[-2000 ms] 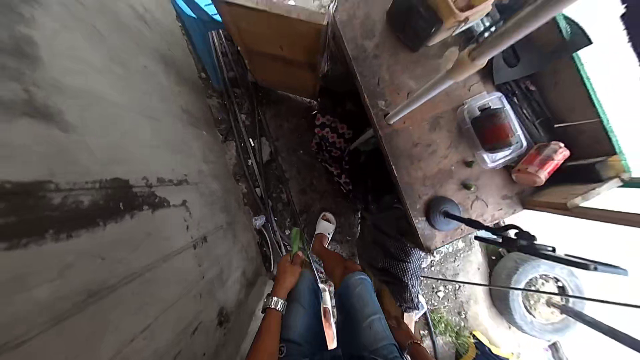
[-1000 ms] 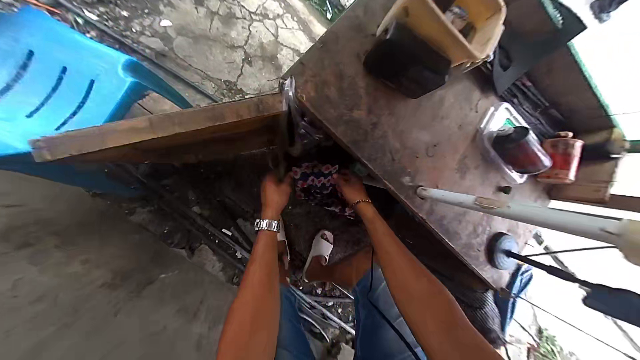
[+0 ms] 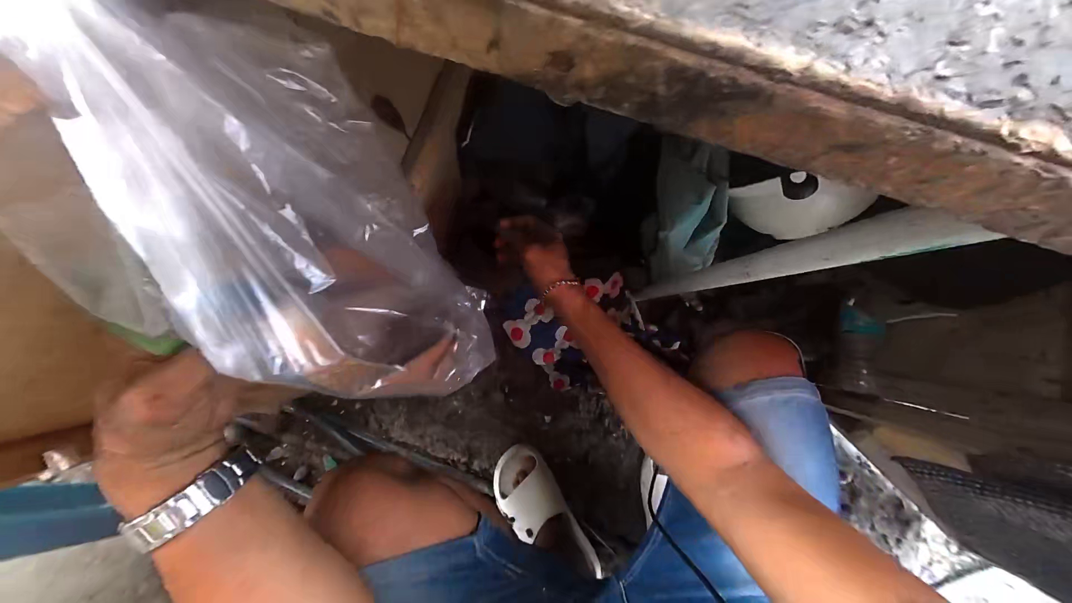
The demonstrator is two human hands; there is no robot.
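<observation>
My left hand [image 3: 172,410], with a metal-banded watch at the wrist, is at the lower left beside a clear plastic bag [image 3: 335,251]. The bag hangs across the upper left and covers part of the fingers; what they grip is unclear. A green item [image 3: 144,338] shows at the hand's upper edge. My right hand [image 3: 532,247], with a thin bracelet, reaches into the dark space under the table. Its fingers look curled, but shadow hides whether they hold anything. Just below the wrist lies dark fabric with a red and white pattern [image 3: 540,335].
The worn table edge [image 3: 670,109] runs overhead. Beneath it are a pale bar [image 3: 829,251], a greyish-green cloth [image 3: 691,205] and a white rounded object [image 3: 800,205]. A wooden panel [image 3: 50,343] stands left. Thin pipes [image 3: 352,435] lie near my white sandal [image 3: 544,502].
The view has moved much closer under the table. Both hands were at the patterned fabric; my left hand is now away at the left, and the clear bag has come into view.
</observation>
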